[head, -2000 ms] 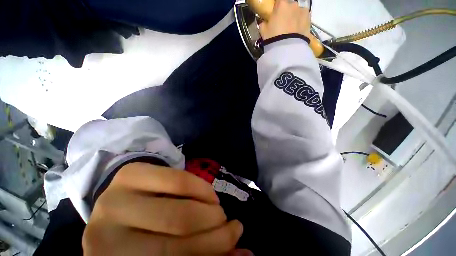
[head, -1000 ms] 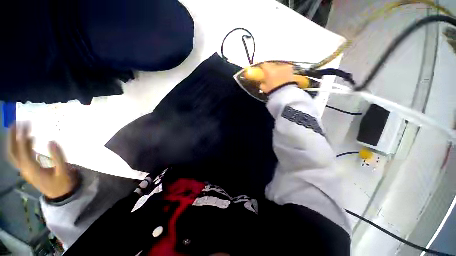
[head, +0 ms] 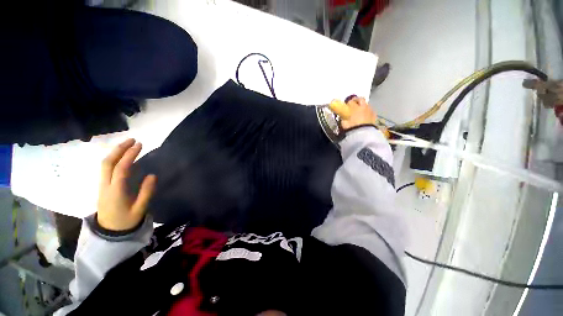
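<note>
Dark pinstriped shorts (head: 247, 160) lie spread on the white-covered ironing table (head: 290, 43), their near edge hidden by my clothing. A thin dark drawstring (head: 254, 55) loops out from their far edge onto the white cover. My right hand (head: 358, 114) grips the yellow-orange handle of the steam iron (head: 330, 123), which is at the right edge of the shorts. My left hand (head: 125, 188) is open over the left edge of the shorts, fingers apart and holding nothing; whether it touches the cloth I cannot tell.
A navy padded board (head: 139, 52) with dark pieces on it is at the upper left. A blue object (head: 5, 165) shows at the left edge. The steam hose (head: 454, 92) and black cable run right. A person's hand (head: 546, 92) shows at the right edge.
My left hand was a fist close to the camera, then open at the far left, and is now at the shorts' left edge. The iron has moved from on the shorts to their right edge.
</note>
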